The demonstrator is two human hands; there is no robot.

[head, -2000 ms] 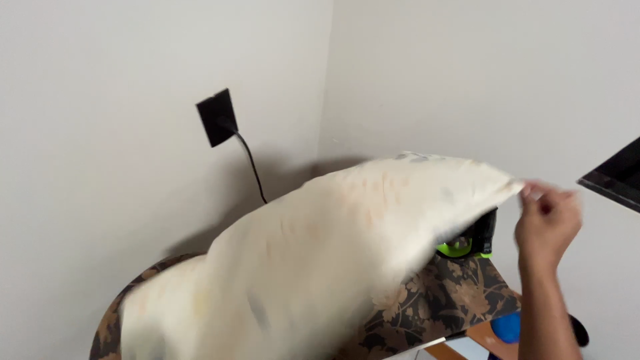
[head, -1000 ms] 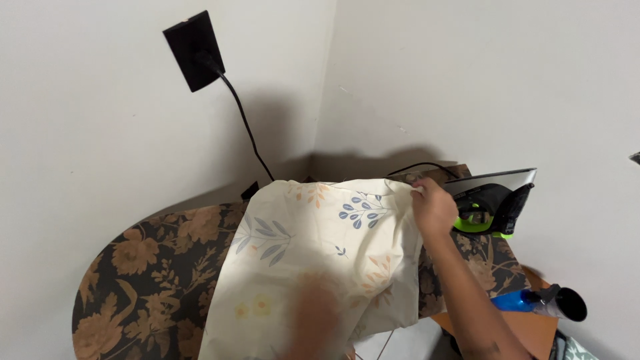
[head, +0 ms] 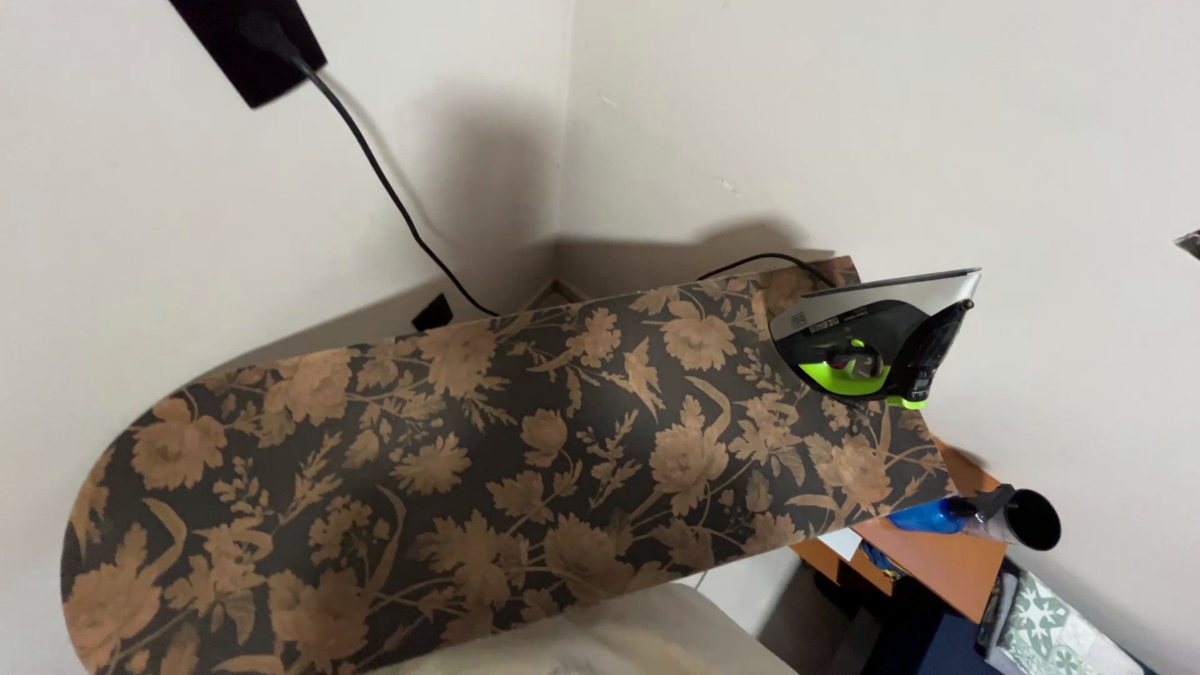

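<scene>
Neither of my hands shows in the head view now. The ironing board (head: 525, 450), with a dark cover in a brown floral print, stretches across the view. At its right end a steam iron (head: 848, 352) in black and bright green stands on its heel, its metal soleplate facing the back wall. At the bottom edge, a pale cloth (head: 600, 647) shows in part below the board's near side; what holds it is out of view.
A black cord (head: 375, 169) runs from a black wall outlet (head: 248, 47) down behind the board. Walls meet in a corner behind it. At the lower right are an orange-brown wooden surface (head: 947, 553), a blue bottle (head: 926, 516), a dark-mouthed cup (head: 1031, 520) and a green-and-white patterned item (head: 1050, 628).
The pale printed cloth has come off the top of the ironing board, toward the bottom of the view. The hand that held its corner beside the iron is out of view.
</scene>
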